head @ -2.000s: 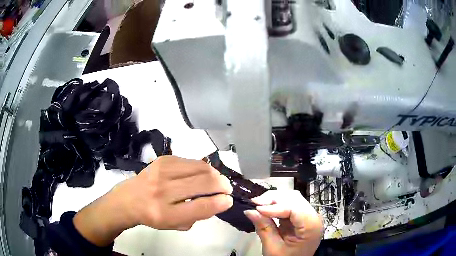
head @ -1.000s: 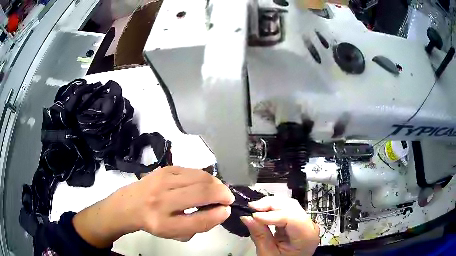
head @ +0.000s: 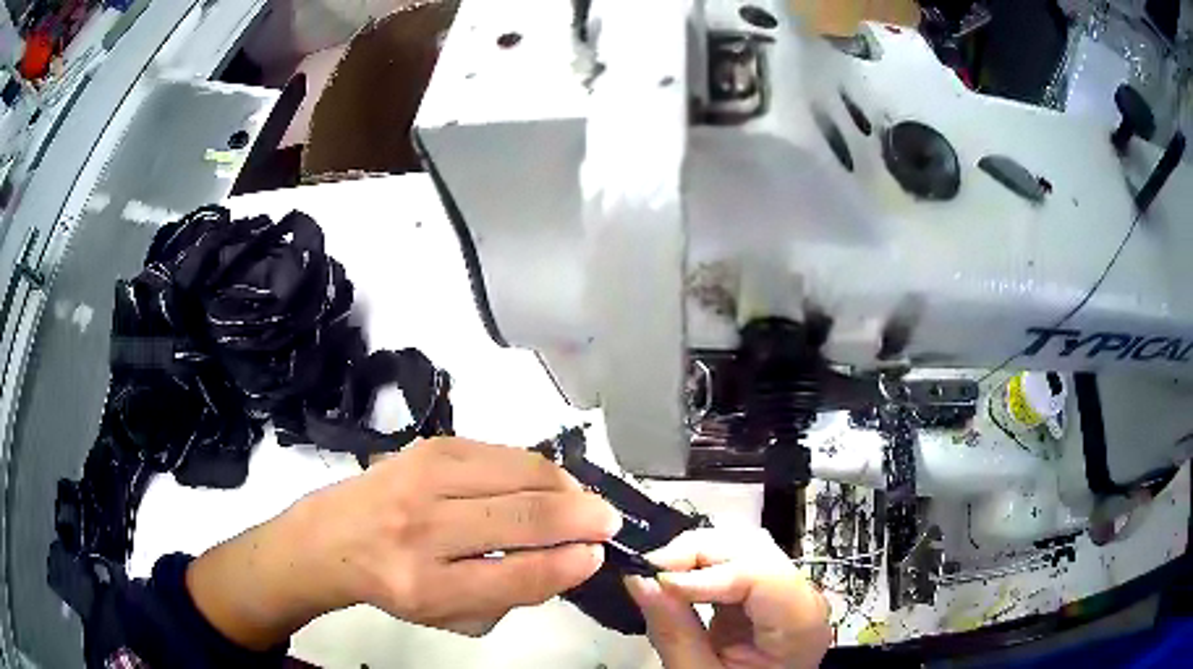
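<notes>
My left hand point(head: 445, 536) pinches the edge of a part-sewn black piece point(head: 605, 595) between thumb and fingers, from the left. My right hand point(head: 739, 595) pinches the same piece from the right, fingertips close to the left ones; its lower part is cut off by the picture's edge. A black strip point(head: 635, 510) with a pale line shows just above the fingers. Much of the piece is hidden by the hands. A tangled bundle of black strips point(head: 255, 307) with pale lines lies left, reaching my left wrist.
The off-white sewing machine head point(head: 563, 235) stands above and beyond the hands. Its dark needle area point(head: 781, 392) is blurred. A white bottle with a yellow label point(head: 1031, 400) is at right. A brown carton point(head: 373, 98) is behind the white tabletop point(head: 412, 261).
The hands stay close together, with the right shifted slightly left and down. The black strip above the fingers shows more clearly. The machine head's place in the picture shifts between frames.
</notes>
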